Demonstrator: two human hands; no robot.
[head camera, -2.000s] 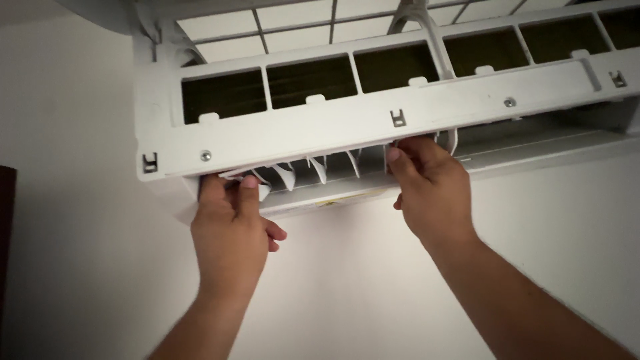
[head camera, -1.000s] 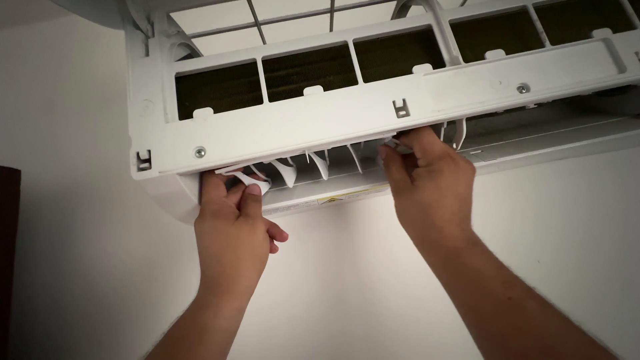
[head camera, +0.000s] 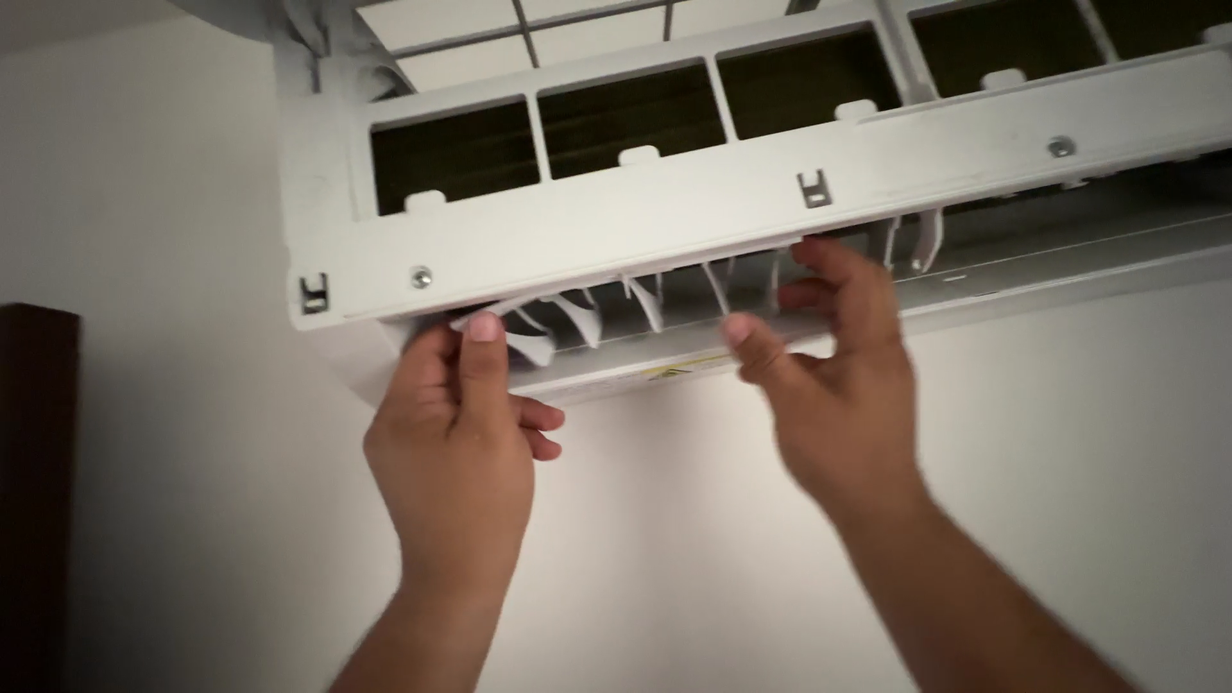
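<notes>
A wall-mounted white air conditioner's indoor unit (head camera: 616, 221) spans the upper view, its front panel lifted. Under its lower front edge, a row of white vertical louver vanes (head camera: 647, 304) shows in the air outlet. My left hand (head camera: 457, 423) grips the left end of the vane set between thumb and fingers, the fingertips partly hidden behind it. My right hand (head camera: 837, 375) is at the outlet's edge near the right-hand vanes, thumb and fingers apart, with nothing seen held between them. A white curved arm (head camera: 928, 239) hangs to its right.
Above are the dark filter openings (head camera: 630, 120) and a white grid (head camera: 462, 43). Screws (head camera: 421, 277) and clip slots (head camera: 814, 189) mark the front frame. A label bearing writing and a yellow mark (head camera: 679, 369) lies along the lower lip. A dark brown upright edge (head camera: 38, 481) stands at the left.
My right hand has opened at the right part of the vanes, its thumb now apart from the fingers. My left hand stays at the left end of the vanes.
</notes>
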